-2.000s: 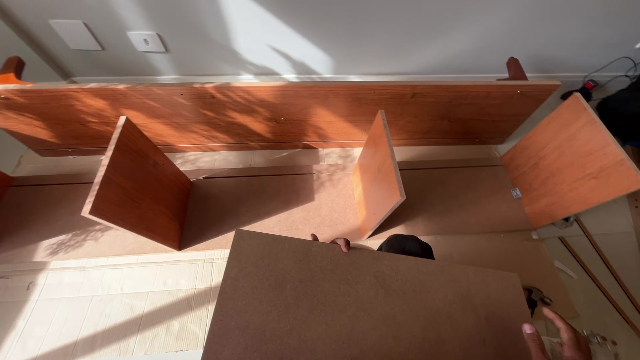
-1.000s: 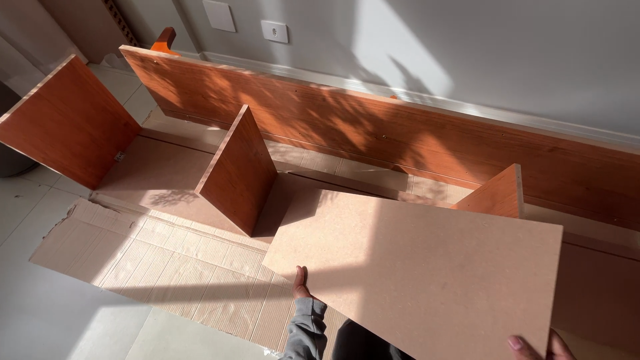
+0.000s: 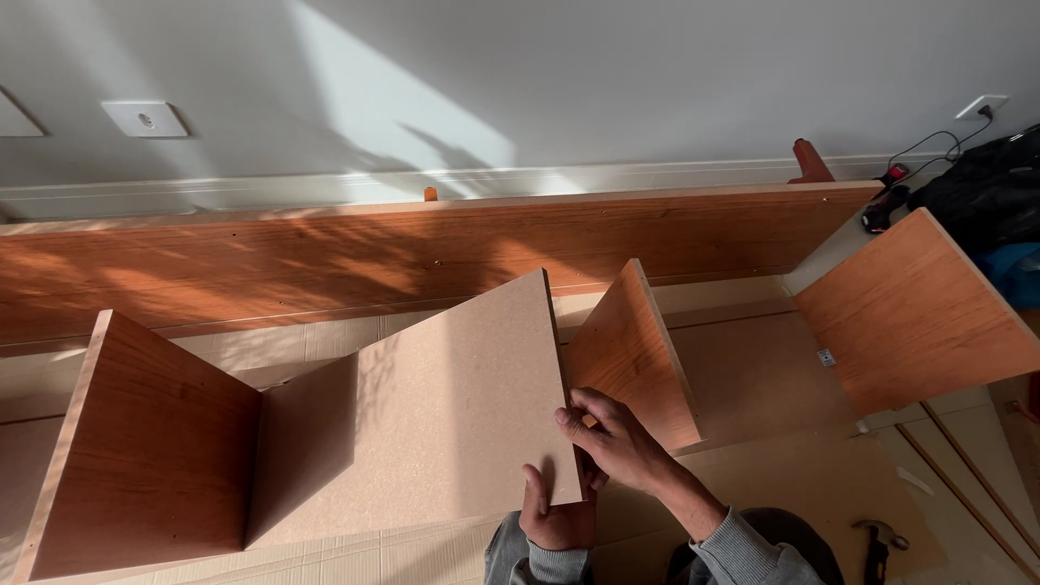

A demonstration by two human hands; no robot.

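Note:
A plain brown fiberboard panel [image 3: 455, 406] slopes down to the left, its lower end beside the left wood-grain divider [image 3: 162, 439]. At the panel's raised right end, my left hand [image 3: 561, 516] grips the near corner, thumb on top and fingers underneath. Just above it my right hand [image 3: 617, 435] holds the same right edge, thumb on the face. Behind my right hand stands the middle wood-grain divider [image 3: 634, 349]. The right divider [image 3: 918, 317] leans outward and has a small metal bracket [image 3: 826, 358] at its base.
A long wood-grain board [image 3: 366, 260] stands on edge along the wall. A claw hammer [image 3: 879, 544] lies at lower right on cardboard [image 3: 804, 487], near thin strips [image 3: 967, 496]. A power tool [image 3: 886, 213], cable and black bag [image 3: 983, 187] sit at the right.
The panel was held across in front, over the dividers; now its left end is down between the left and middle dividers. Both hands have come together at its right end. The view has swung right.

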